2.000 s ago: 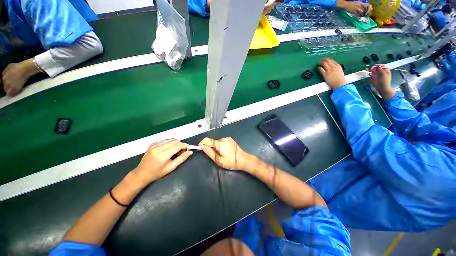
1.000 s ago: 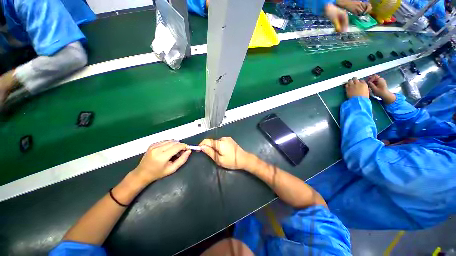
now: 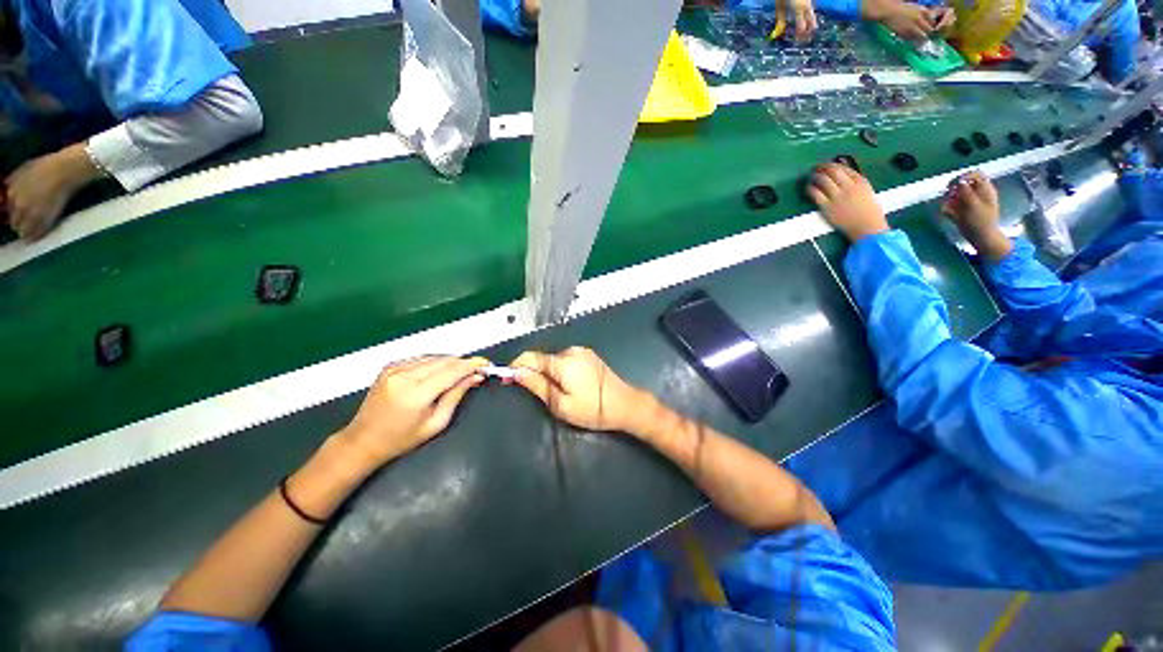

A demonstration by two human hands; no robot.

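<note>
A small, slim white stick (image 3: 497,372) spans the short gap between my two hands, just above the near edge of the dark green worktop (image 3: 421,535). My left hand (image 3: 415,404) is bare, with a dark band at the wrist, and pinches the stick's left end. My right hand (image 3: 577,387) is bare and pinches its right end. The fingertips hide most of the stick, and no black part can be made out between them.
A green belt (image 3: 395,255) with a white edge rail (image 3: 230,414) carries several black parts (image 3: 278,284). A grey post (image 3: 580,166) stands ahead. A smartphone (image 3: 723,354) lies right. A neighbour's hand (image 3: 846,198) reaches over the belt. A plastic bag (image 3: 438,102) hangs beyond.
The black parts on the belt have moved to the right. The right-hand neighbour's hand drew back from the belt, then reached over it again. My hands have hardly moved.
</note>
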